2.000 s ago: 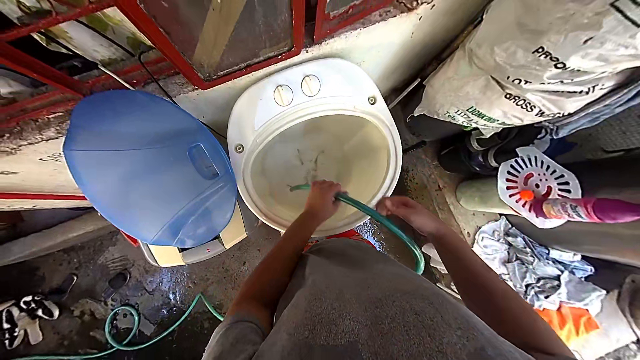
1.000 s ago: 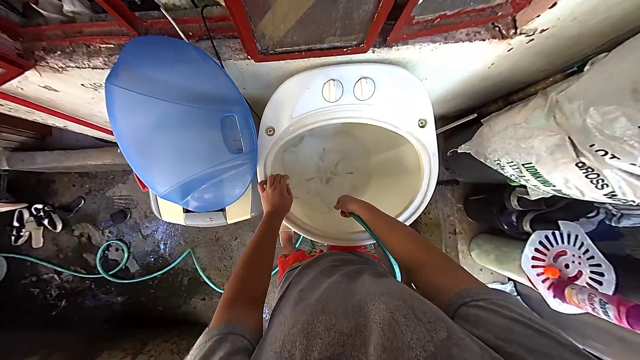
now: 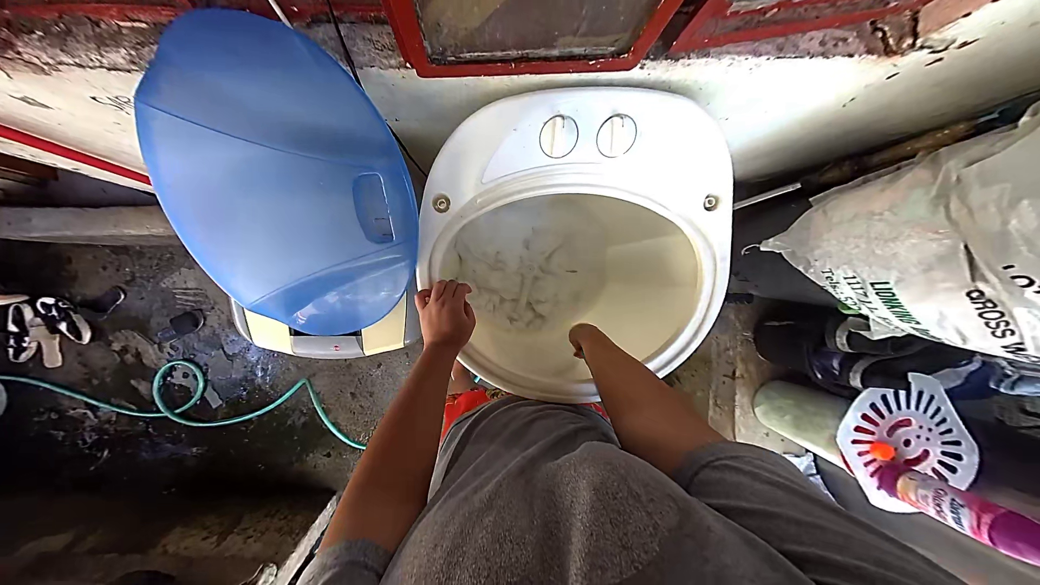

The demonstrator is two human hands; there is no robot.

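Note:
My left hand (image 3: 446,314) rests on the left front rim of a white washing machine tub (image 3: 712,305), its fingers curled over the edge. Down inside the tub is my right hand (image 3: 582,337), near the front wall; its fingers are mostly hidden, and whether it holds anything cannot be seen. Pale, cloudy water or wet cloth (image 3: 528,272) lies at the bottom left of the tub. Two dials (image 3: 587,136) sit on the machine's top panel. A green hose (image 3: 244,418) runs across the floor at the left; its end is not visible.
A blue plastic lid (image 3: 272,179) leans over a second cream-coloured machine (image 3: 325,345) at the left. Sandals (image 3: 45,325) lie on the wet floor. On the right are a white printed sack (image 3: 934,236), a perforated plastic disc (image 3: 910,439) and a pink-purple bottle (image 3: 951,508).
My left hand has gone from the green hose to the tub rim. My right hand, outside the tub with the hose two seconds ago, is now inside it; the hose no longer shows there.

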